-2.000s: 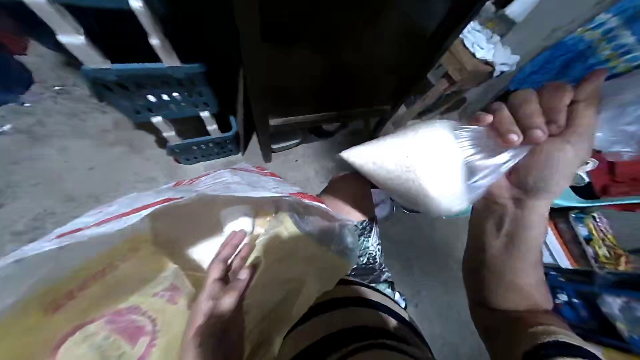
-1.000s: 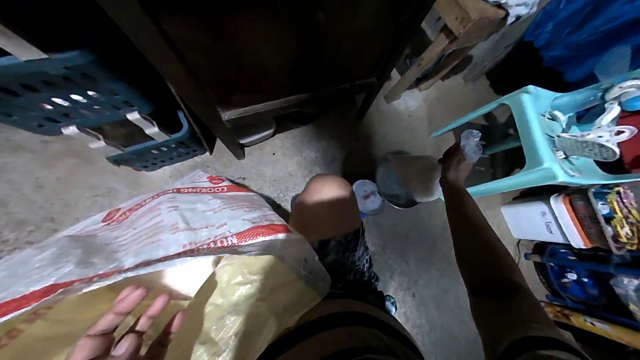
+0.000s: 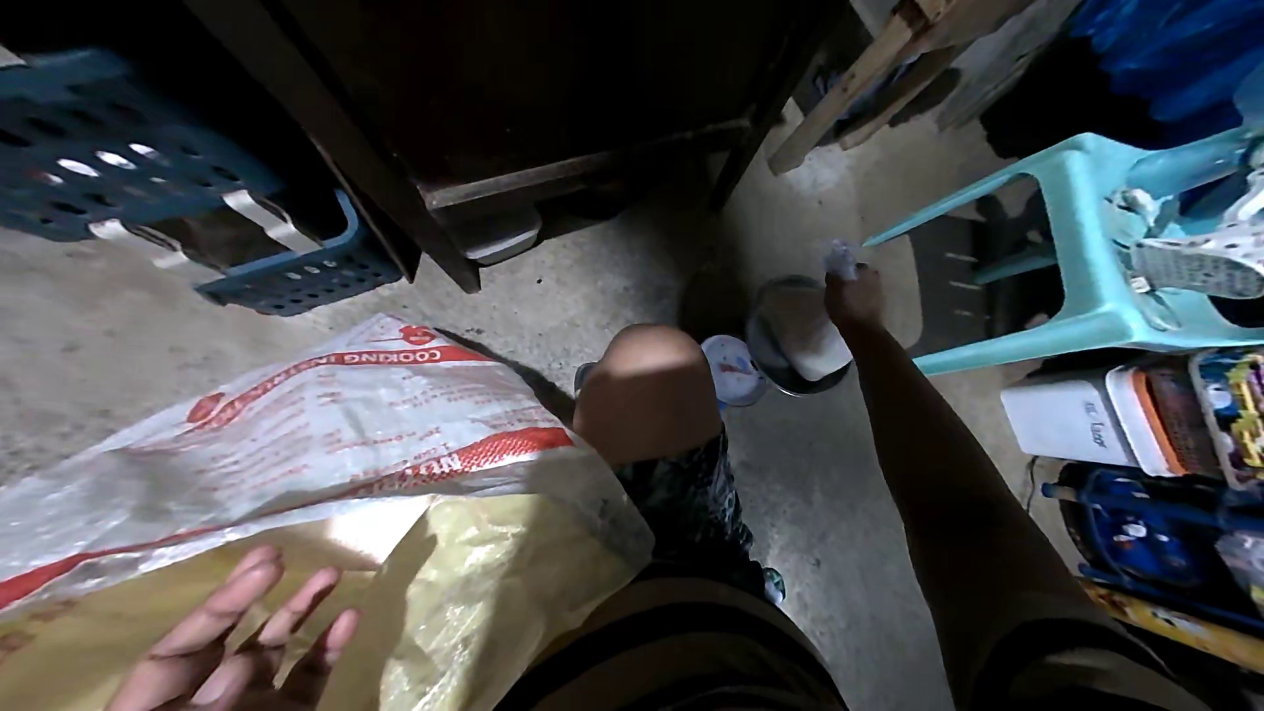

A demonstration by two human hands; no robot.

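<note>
My right hand [image 3: 857, 294] grips the gathered top of a clear plastic bag of white granules [image 3: 812, 331], which is in or over a round metal basin [image 3: 775, 367] on the floor. My left hand [image 3: 242, 642], fingers apart and holding nothing, is at the mouth of a large printed woven plastic sack [image 3: 326, 425] whose inside looks yellowish. A round white lid or tub with red marks [image 3: 733, 370] stands between the basin and my bare knee [image 3: 647, 395]. What the sack holds is hidden.
Blue perforated plastic baskets [image 3: 296, 286] are at left beside a dark wooden cabinet [image 3: 592, 163]. A turquoise plastic stool [image 3: 1076, 237] bearing shoes [image 3: 1200, 262] is at right, above white containers [image 3: 1066, 420]. A wooden stand [image 3: 839, 104] is at upper right.
My right hand has lowered the bag of white granules from in front of me to the basin on the floor. My left hand has moved lower left at the sack. The view has shifted.
</note>
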